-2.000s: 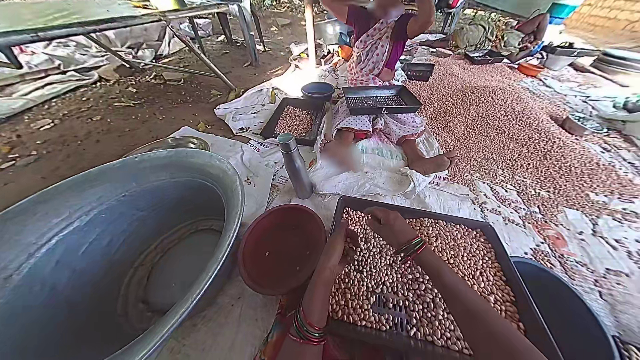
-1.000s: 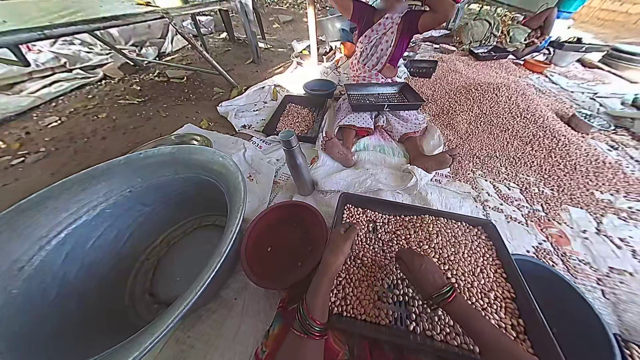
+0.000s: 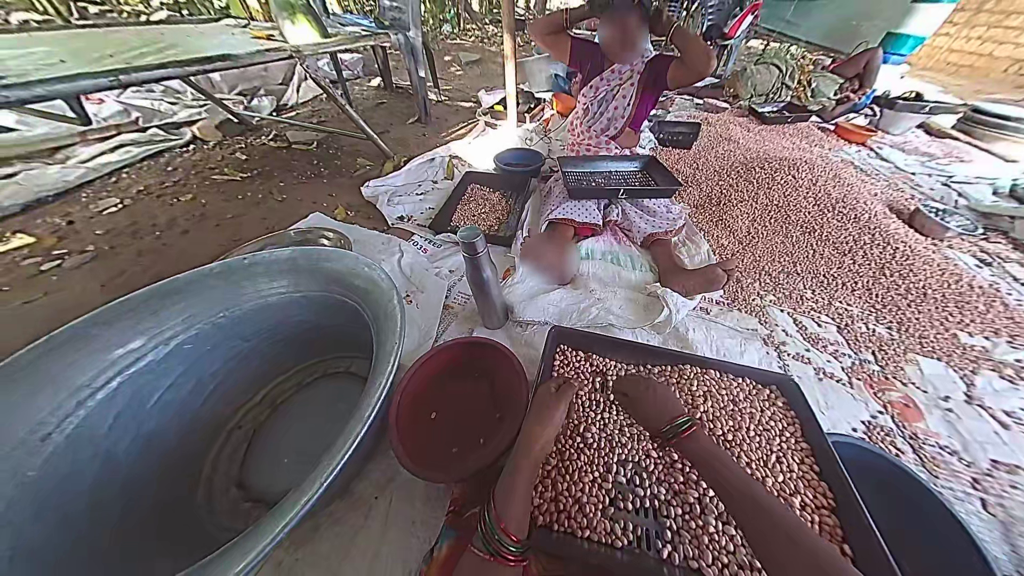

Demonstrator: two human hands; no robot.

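A black slotted plastic tray (image 3: pixel 808 416) spread with reddish-brown nuts or seeds (image 3: pixel 744 400) lies in front of me. My left hand (image 3: pixel 554 400) is at the tray's upper left part, fingers curled down over the nuts. Just right of it, my right hand (image 3: pixel 646 400) rests on the nuts with its fingers bent and their tips hidden. Whether either hand holds a nut cannot be made out. Some slots of the tray floor show below the hands. To the left of the tray stands a reddish-brown bowl (image 3: pixel 458 408) with a few small bits in it.
A large metal tub (image 3: pixel 384 320) fills the left side. A steel bottle (image 3: pixel 484 280) stands behind the bowl. Beyond, a person (image 3: pixel 612 96) sits with a black tray (image 3: pixel 620 192) on the lap. A wide heap of nuts (image 3: pixel 800 216) lies behind right; a dark basin (image 3: pixel 912 504) is at lower right.
My right hand has moved up the tray from its place lower down a second ago, and is now closer to my left hand. The seated person's arms remain raised.
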